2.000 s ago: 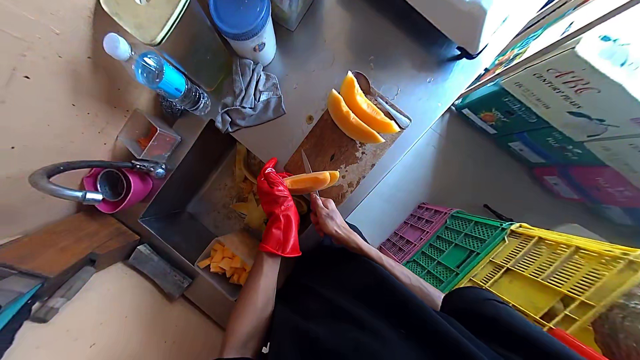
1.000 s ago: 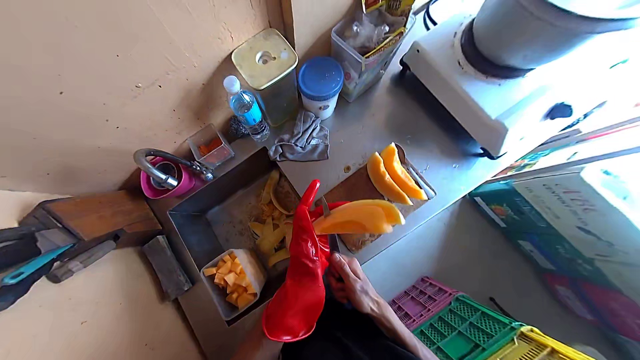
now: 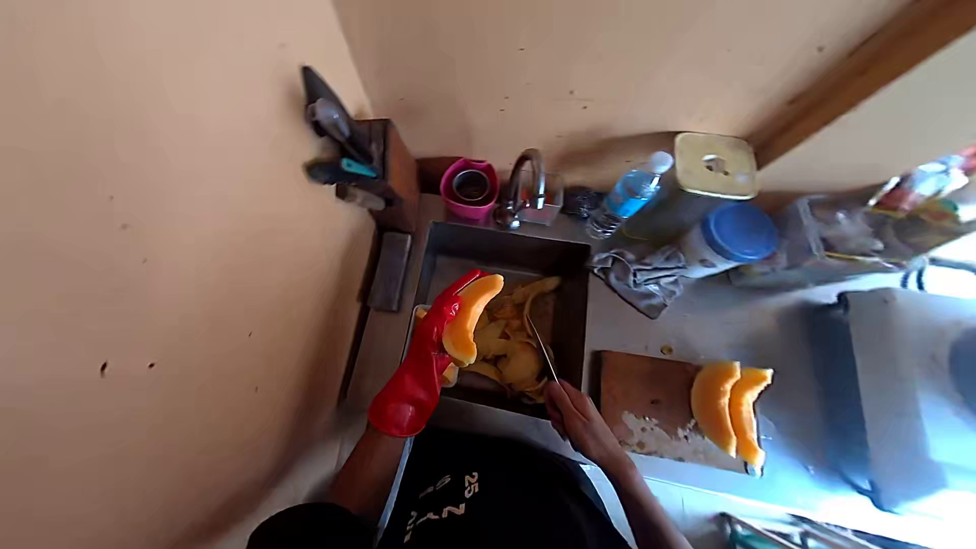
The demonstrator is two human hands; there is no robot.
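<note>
My left hand, in a red rubber glove, holds a peeled orange melon wedge over the left side of the metal sink. My bare right hand grips a knife by its handle at the sink's front right, its blade over the peels. Below both hands, melon peels lie in the sink. A container is mostly hidden behind the glove. Two more melon wedges rest side by side on the right part of a wooden cutting board.
Behind the sink stand a curved faucet, a pink cup and a plastic water bottle. A grey cloth lies beside a blue-lidded tub. A knife block with several knives stands at the left wall. A white stove is at the right.
The view has swung left. My gloved hand and the melon wedge have moved from beside the cutting board to over the sink. The knife in my right hand now shows over the peels.
</note>
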